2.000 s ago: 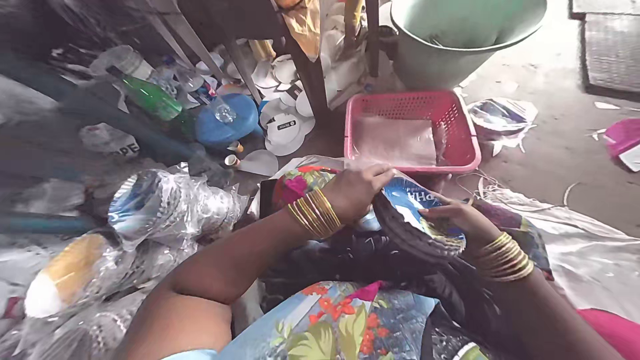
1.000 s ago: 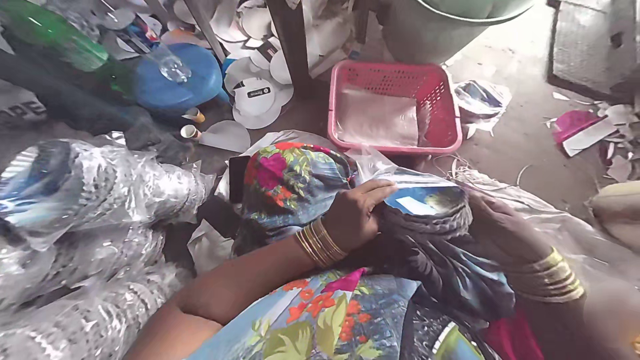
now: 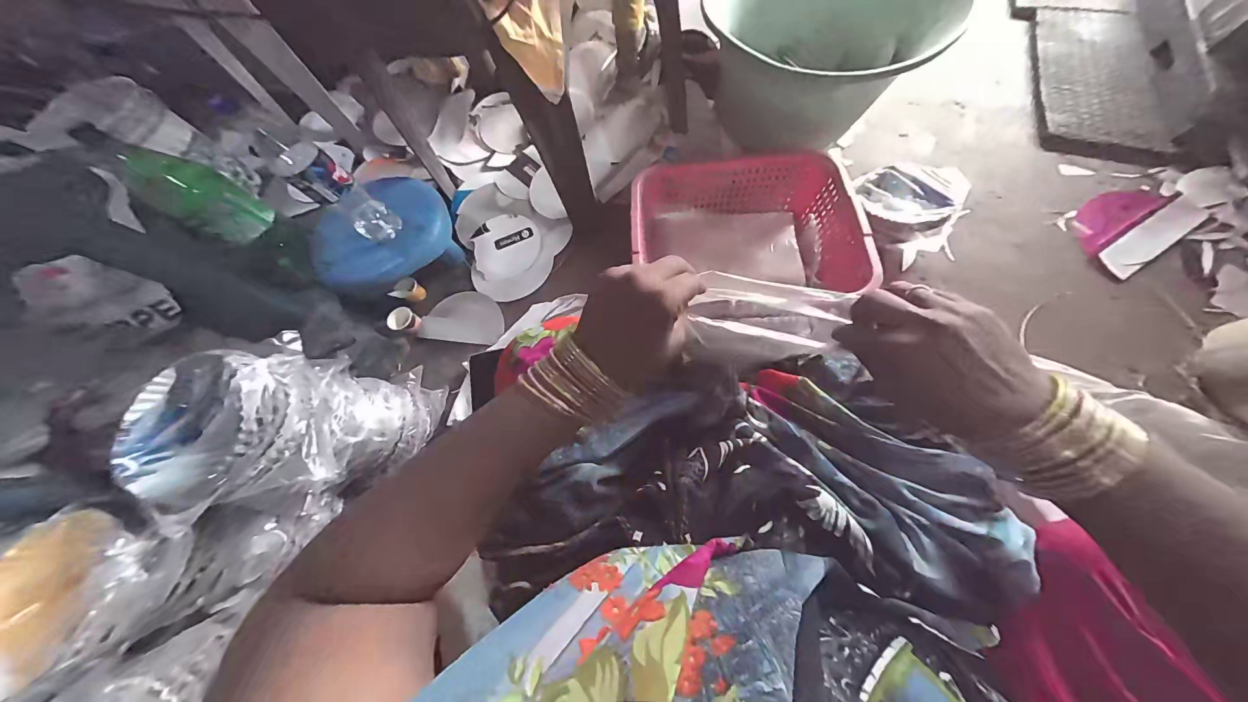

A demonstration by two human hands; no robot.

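Note:
My left hand (image 3: 648,317) and my right hand (image 3: 926,356) hold a clear plastic bag (image 3: 765,317) stretched between them, above my lap. Whatever may be inside the bag's lower part cannot be made out. Just beyond it stands a red perforated plastic basket (image 3: 858,219), with a stack of clear plastic sheets or bags (image 3: 726,244) lying in it. At the left lie wrapped stacks of round, printed plate-like pieces (image 3: 283,419) in clear plastic. A similar wrapped bundle (image 3: 912,195) rests on the floor to the right of the basket.
A large pale green tub (image 3: 799,97) stands behind the basket. Round white paper pieces (image 3: 507,239) lie about the table legs, near a blue plastic container (image 3: 385,234) and a green bottle (image 3: 200,195). Pink and white scraps (image 3: 1121,219) are on the floor at right.
A second ago a stack of round blue-printed pieces was between my hands above my lap; now a clear plastic bag is stretched there. The stack no longer shows in my hands.

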